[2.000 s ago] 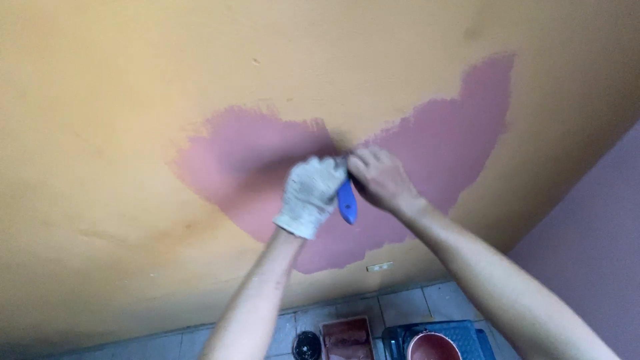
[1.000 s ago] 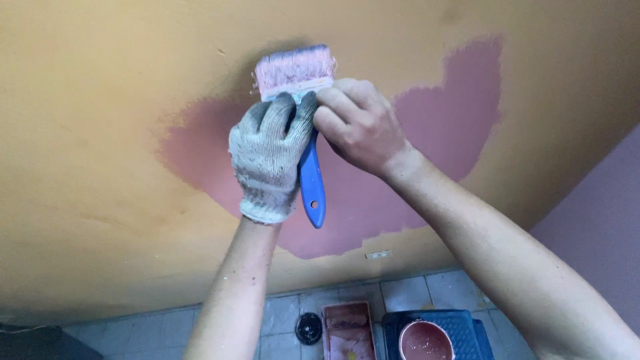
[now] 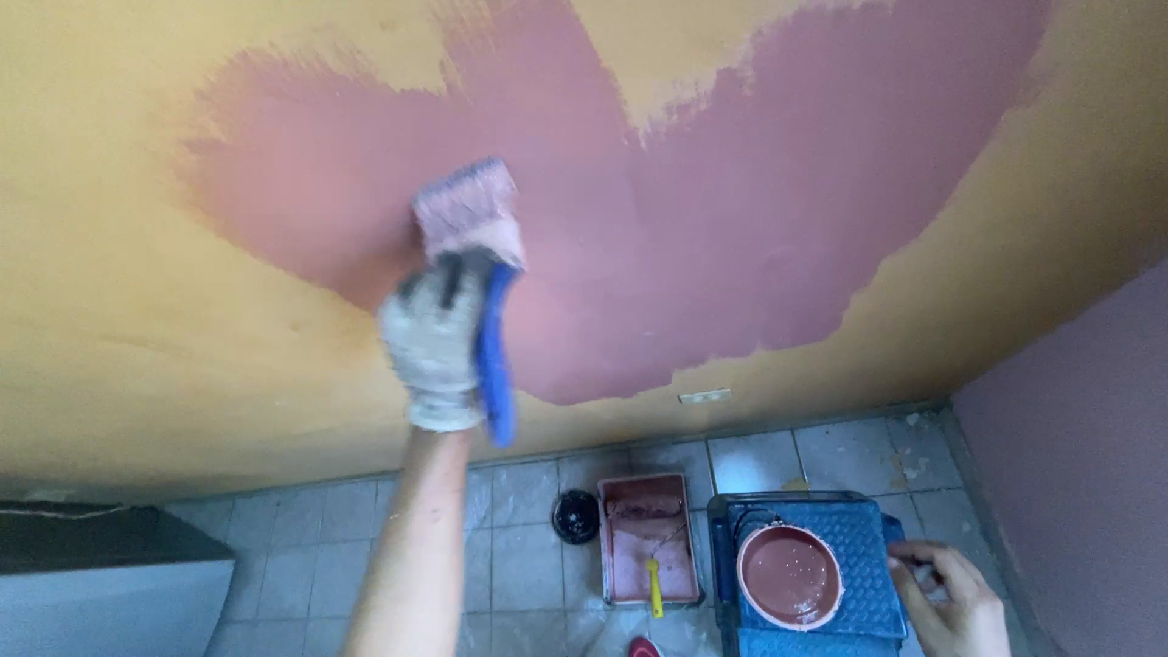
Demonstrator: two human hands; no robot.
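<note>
My left hand [image 3: 438, 328], in a grey-white knit glove, grips a wide paintbrush [image 3: 467, 205] with a blue handle; its bristles are coated in pink paint and lie over the painted part of the wall. Mauve-pink paint [image 3: 730, 219] covers an irregular patch of the yellow wall [image 3: 119, 301]. My bare right hand [image 3: 949, 598] is low at the right, by the edge of a blue plastic step stool [image 3: 862, 547], fingers bent; whether it touches the stool I cannot tell. A bucket of pink paint [image 3: 789, 577] stands on the stool.
On the tiled floor [image 3: 527, 566] lie a paint tray [image 3: 648, 488] with a yellow-handled roller [image 3: 654, 589] and a round black lid-like object [image 3: 576, 516]. A wall socket [image 3: 704, 397] sits low on the wall. A mauve wall [image 3: 1077, 438] borders the right; a white-fronted piece [image 3: 109, 607] stands lower left.
Both hands were together at the brush; now my right hand is away from it, down by the stool. The pink patch has gained a strip reaching upward in the middle.
</note>
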